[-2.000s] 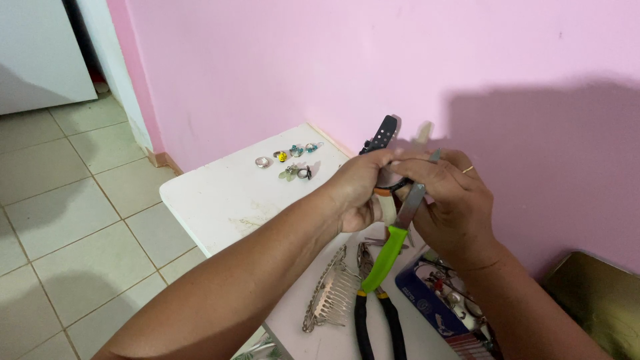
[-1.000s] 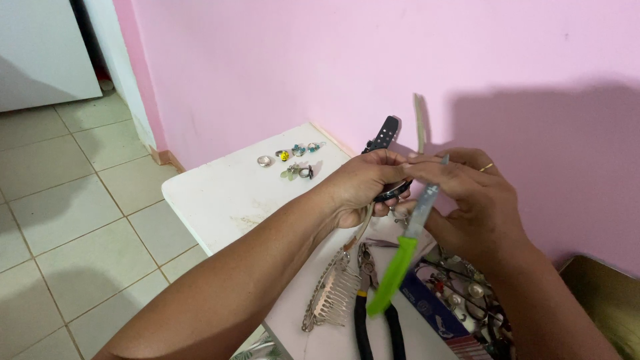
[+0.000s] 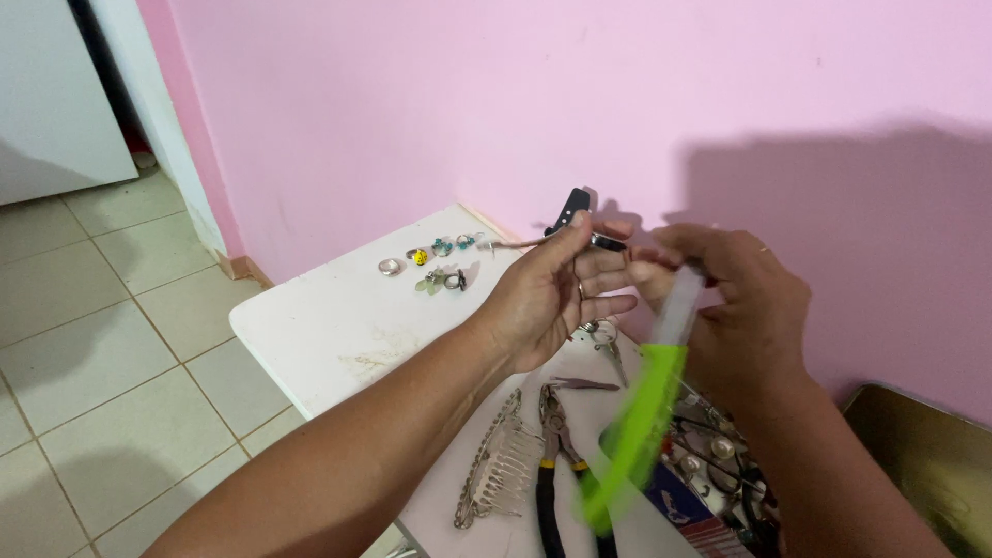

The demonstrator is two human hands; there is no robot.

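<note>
My left hand [image 3: 546, 298], palm up with its lower fingers spread, holds what looks like a black wristwatch [image 3: 607, 242] near the thumb and index finger. Its black strap with holes [image 3: 572, 209] sticks up behind the thumb. A thin tan strip [image 3: 521, 243] extends left from behind that hand. To the right, my right hand [image 3: 748, 310] grips a knife with a lime-green handle [image 3: 639, 434], blurred and angled down to the left. Its fingertips are close to the watch; whether they touch it is unclear. Below lie pliers with black grips [image 3: 553, 434] and a metal hair comb [image 3: 500, 469].
Several rings [image 3: 390, 267] and blue-beaded jewelry [image 3: 442, 246] lie on the white table [image 3: 310, 322] against the pink wall. Jewelry with pearl-like beads [image 3: 722, 447] fills a box [image 3: 673, 496] at the lower right. Beyond my right arm is a metallic container [image 3: 922, 457].
My hands have moved apart, and the left fingers have spread. The knife handle has swung lower left since one second ago. The pale strip earlier upright above my hands no longer shows there.
</note>
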